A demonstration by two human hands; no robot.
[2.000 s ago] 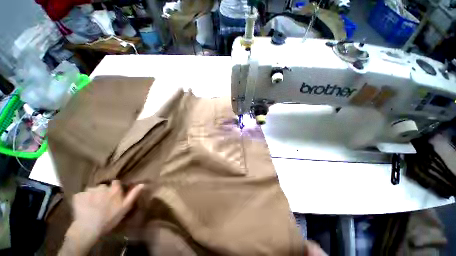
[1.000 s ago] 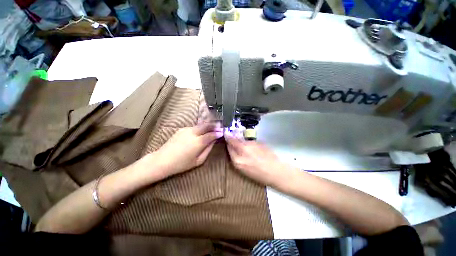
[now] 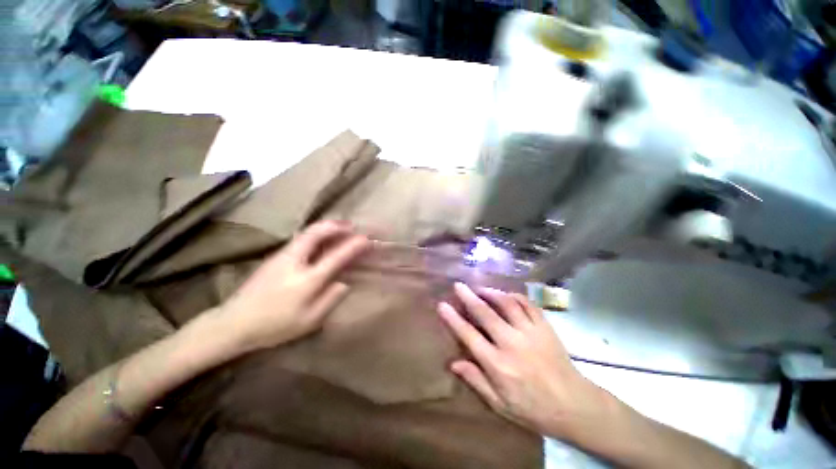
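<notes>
The brown garment (image 3: 394,339) lies over the table under the machine head, with folded layers at its left. A squarish patch-like layer shows in its middle. My left hand (image 3: 298,284) rests on the cloth left of the needle, fingers apart and bent. My right hand (image 3: 513,353) lies flat on the cloth just below the presser foot area, fingers spread. The needle area (image 3: 486,252) is lit purple-white; needle and foot are blurred.
The white sewing machine (image 3: 733,137) fills the upper right, blurred. The small cream knob (image 3: 550,295) sits right of the needle. A small black tool (image 3: 783,403) is at right. The white table (image 3: 321,82) has bits of green (image 3: 112,94) at its left edge.
My hands were pinching the cloth together at the needle; they have moved apart and opened onto the cloth, the left one leftward. The view has shifted and tilted.
</notes>
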